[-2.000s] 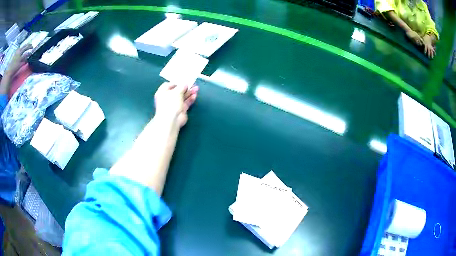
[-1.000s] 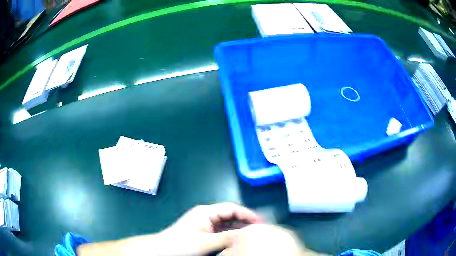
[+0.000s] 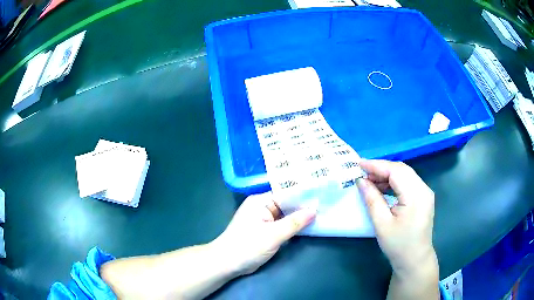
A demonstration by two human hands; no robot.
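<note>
A thick white label roll (image 3: 285,94) lies in the blue bin. Its strip of small dark barcode labels (image 3: 313,149) runs over the bin's near rim to a blank white part (image 3: 339,208). My left hand (image 3: 254,234) grips this blank part from the left, thumb on top. My right hand (image 3: 404,214) pinches the strip's right edge at the lowest printed labels. Whether a card lies under the blank part, I cannot tell. A loose pile of white cards (image 3: 114,173) lies on the green bench at left.
The blue bin (image 3: 219,117) also holds a pale rubber band (image 3: 380,80) and a white scrap (image 3: 439,123). White card stacks stand at far left (image 3: 61,58), behind the bin (image 3: 322,3) and at right (image 3: 492,79). More white stacks are cut off at the left edge.
My hands were close together below the bin, off the strip; now they are apart and both hold it. The view has shifted, so the bin sits farther left and higher.
</note>
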